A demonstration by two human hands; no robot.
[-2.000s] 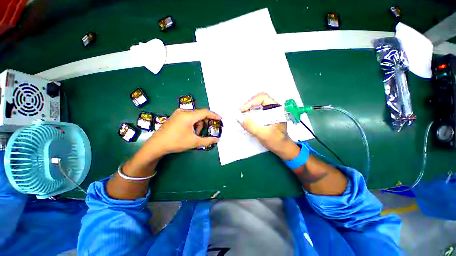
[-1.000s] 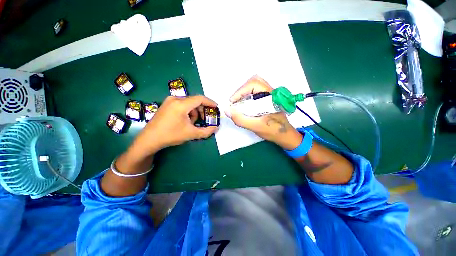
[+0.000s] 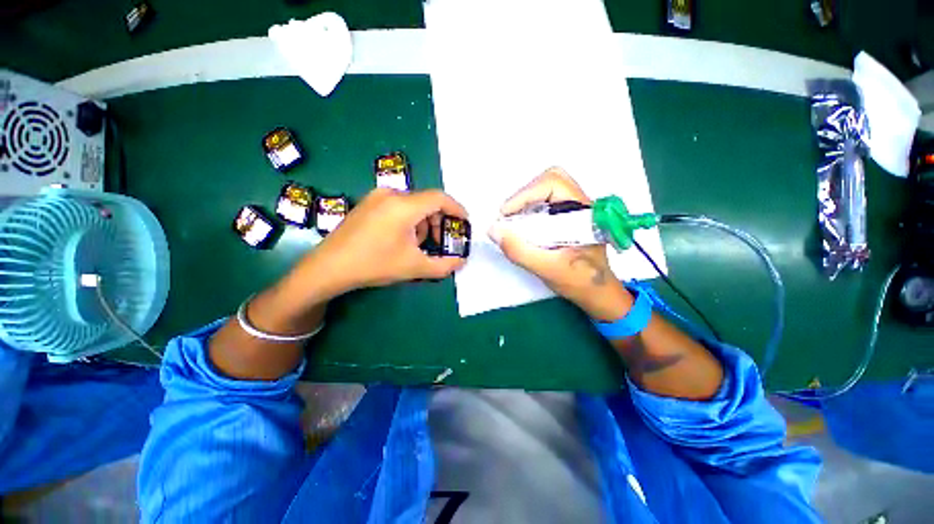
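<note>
My left hand (image 3: 394, 237) grips a small black module (image 3: 455, 236) with gold and white patches between thumb and fingers, at the left edge of a white paper sheet (image 3: 543, 102). My right hand (image 3: 558, 237) holds a clear-white dispensing syringe (image 3: 558, 228) like a pen, over the sheet. Its front end points left toward the module; I cannot tell if the fine tip touches it. The syringe has a green adapter head (image 3: 614, 222) at its back end, with a clear air hose (image 3: 732, 237) running right and a thin black cord beside it.
Several like modules (image 3: 283, 149) lie left of the sheet. Beyond the pale rail (image 3: 717, 61) lie a few more. A light-blue fan (image 3: 82, 271) and white bench unit (image 3: 51, 133) stand left. Crumpled white paper (image 3: 315, 51), a silver packet (image 3: 842, 184) and a black dispenser (image 3: 917, 246) are also in view.
The camera view has shifted between frames. My left hand still grips the module, turned slightly, and my right hand still holds the syringe close beside it.
</note>
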